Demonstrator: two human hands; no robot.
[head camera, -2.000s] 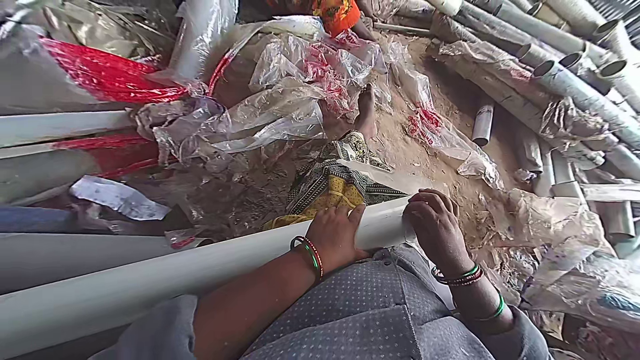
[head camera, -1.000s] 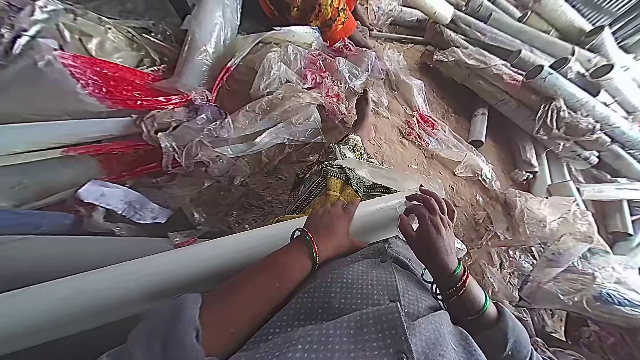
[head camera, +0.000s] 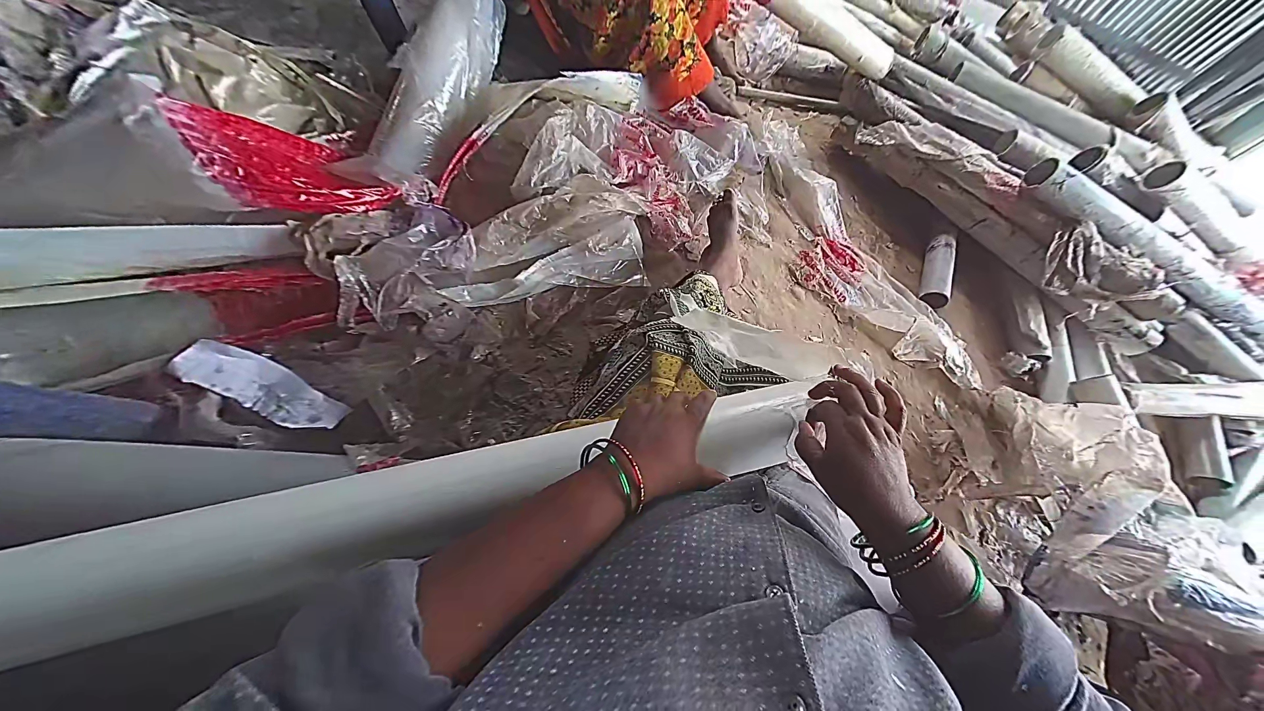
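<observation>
A long white roll (head camera: 395, 504) lies slantwise across my lap, running from the left edge to its end near my right hand. My left hand (head camera: 667, 439) rests over the roll near that end, fingers on top and thumb on the near side. At the end of the roll, my right hand (head camera: 854, 434) has curled fingers by a thin translucent sheet (head camera: 760, 341) that spreads out beyond the roll. Whether the right fingers pinch the sheet or the roll's edge, I cannot tell.
More rolls (head camera: 148, 255) lie at left, some in red-and-clear plastic. Crumpled plastic film (head camera: 583, 222) covers part of the dirt floor. Many tubes (head camera: 1066, 197) are piled at right, with a short tube (head camera: 938, 269) near them. Another person in orange patterned cloth (head camera: 647, 39) is at the top.
My right hand has drawn back a little from the roll's end, and its fingers have lifted and curled. The left hand stays on the roll.
</observation>
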